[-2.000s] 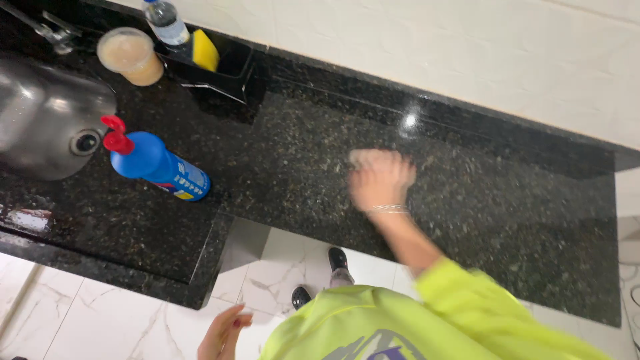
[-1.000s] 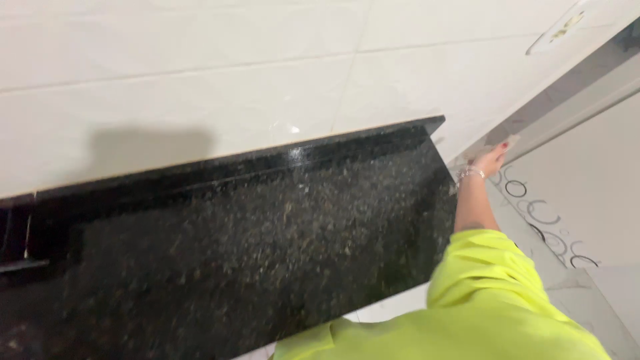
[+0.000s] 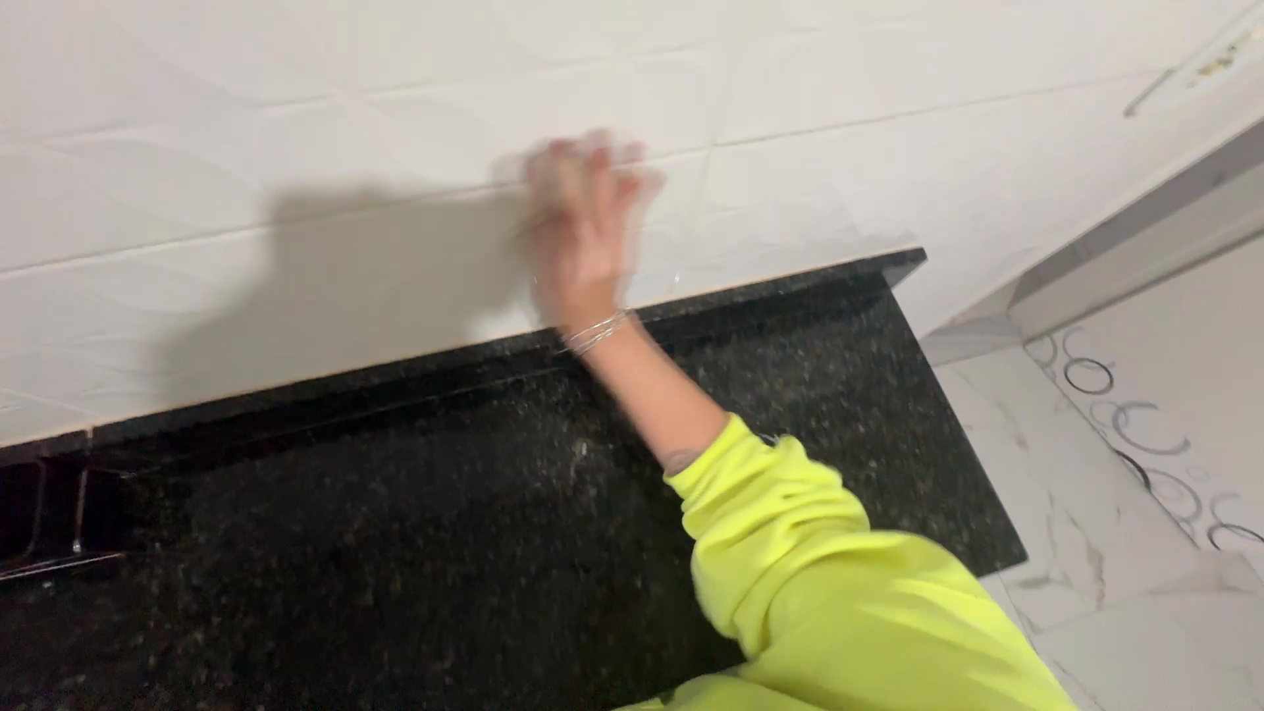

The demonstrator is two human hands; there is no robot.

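Observation:
My right hand [image 3: 588, 227], blurred by motion, is raised at the white tiled wall [image 3: 415, 267], just above the backsplash of the black granite countertop [image 3: 395, 543]. Its fingers point up the wall and look partly bent. Whether the palm touches the tiles, or whether something lies under it, cannot be told. A thin bracelet [image 3: 595, 333] circles the wrist, and a bright yellow-green sleeve [image 3: 790, 543] covers the arm from the forearm down. My left hand is out of the picture.
Part of a black holder with a metal rim [image 3: 74, 513] stands at the counter's left end. Beyond the counter's right edge lies the marbled tile floor [image 3: 1066, 533], beside a pale surface with ring patterns [image 3: 1165, 415]. A wall plate [image 3: 1215, 69] is at the upper right.
My right hand has moved from beyond the counter's right end to the wall above the backsplash. The view has swung right from the sink, where my left hand showed earlier.

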